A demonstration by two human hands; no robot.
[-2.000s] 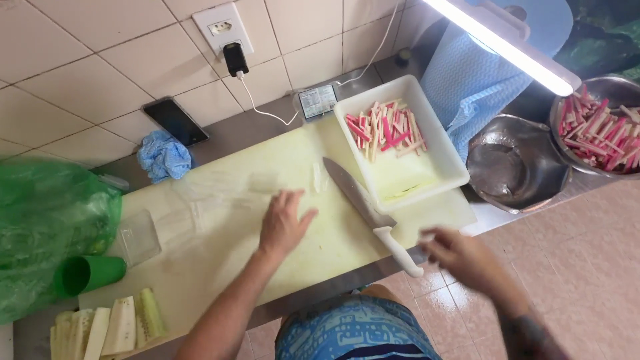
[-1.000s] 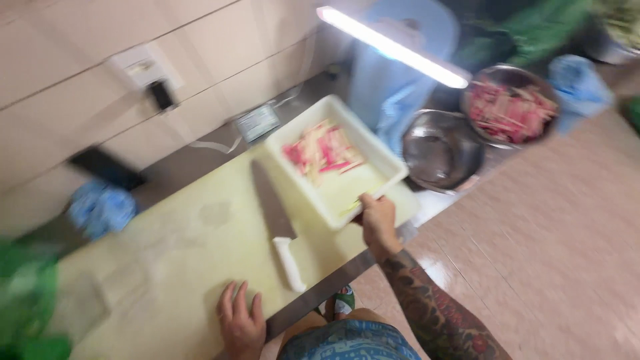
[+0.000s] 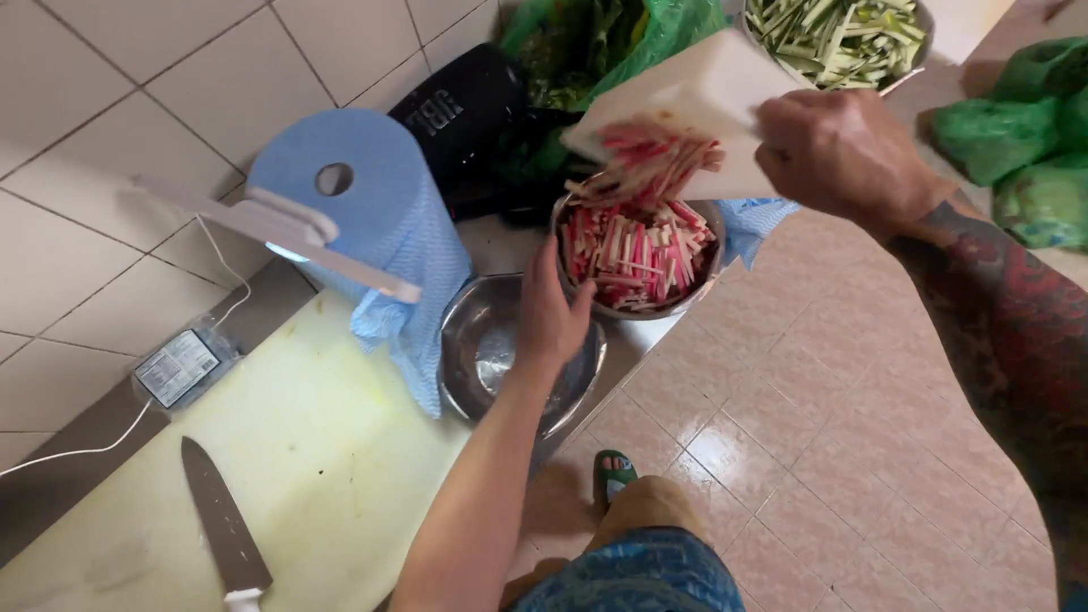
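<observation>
My right hand [image 3: 837, 157] grips the rim of a white plastic tray [image 3: 731, 76], tilted over a steel bowl [image 3: 710, 293]. Pink and white vegetable sticks [image 3: 659, 166] slide from the tray toward the similar cut sticks [image 3: 633, 255] heaped in that bowl. At the bowl's left rim rests my left hand [image 3: 552, 314], thumb and fingers apart; part of it crosses the second steel bowl [image 3: 493, 348], which holds no sticks that I can see. A chef's knife [image 3: 223, 518] lies on the pale cutting board [image 3: 331, 476].
A blue paper towel roll [image 3: 365, 195] stands behind the second bowl, with a lamp [image 3: 289, 238] before it. Beyond are a black JBL speaker [image 3: 463, 106] and a green bag [image 3: 612, 51]. Green vegetable sticks [image 3: 837, 38] fill another bowl. More green bags [image 3: 1020, 144] lie at right.
The tray has gone from the cutting board to above the bowl of pink sticks, tipped in my right hand. My left hand has moved from the board to that bowl's rim. The view has shifted right.
</observation>
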